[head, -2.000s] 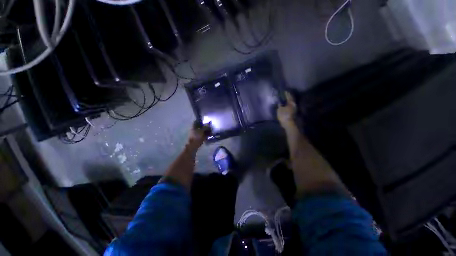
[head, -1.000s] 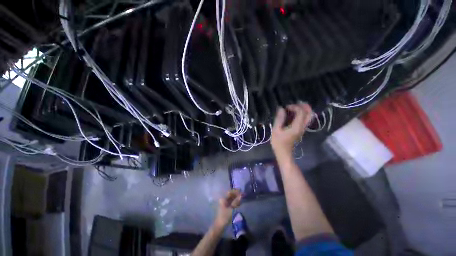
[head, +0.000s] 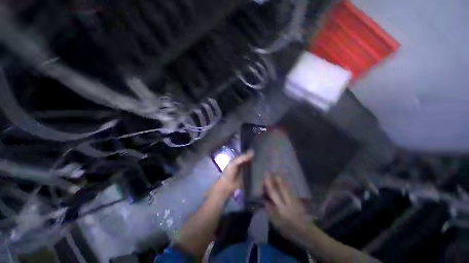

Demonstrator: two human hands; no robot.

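Note:
A dark slab with a dull grey face (head: 280, 159) is between my two hands, tilted, near the middle of the view. My left hand (head: 237, 172) grips its left edge. My right hand (head: 283, 198) lies on its grey face with the fingers spread. Behind my left hand, part of a glossy panel (head: 223, 158) on the floor reflects a bright light. The rest of that panel is hidden by the slab and my hand. The picture is blurred.
A dark rack with bundled white cables (head: 175, 120) fills the upper left. A white block (head: 319, 79) and a red ribbed crate (head: 355, 41) are at the upper right by a pale wall. A dark flat stack (head: 324, 144) lies right of the slab. More cables hang at the lower right.
The view has turned to the right. My right hand has come down from the rack shelf onto the grey slab, and my left hand has taken hold of its edge.

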